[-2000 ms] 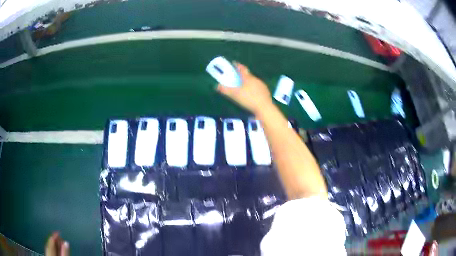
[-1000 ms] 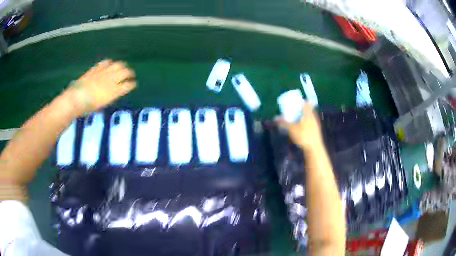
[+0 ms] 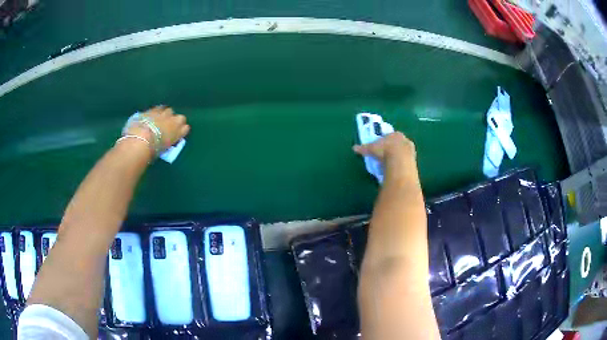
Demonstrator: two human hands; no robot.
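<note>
My left hand [image 3: 168, 127], with thin bands at the wrist, is over the green belt with fingers curled around a light-blue phone cover [image 3: 174, 151]; most of it is hidden. My right hand [image 3: 393, 149] holds a small bunch of light-blue phone covers [image 3: 367, 127], dark camera blocks showing, over the belt. The black plastic tray [image 3: 261, 292] at lower left has light-blue covers [image 3: 228, 272] in its upright top pockets; my left forearm hides part of that row. Its lower part is out of the picture.
A stack of empty black trays [image 3: 466, 265] is at the right, partly behind my right forearm. A loose pile of covers [image 3: 498, 133] lies on the green belt [image 3: 266, 133] beyond it. A red plastic basket [image 3: 502, 20] is at upper right. A pale ring [image 3: 586, 262] lies at far right.
The view has shifted, and the tray appears lower and farther left. Both hands are over the belt, the left now with a cover. The loose covers near the middle of the belt no longer lie there.
</note>
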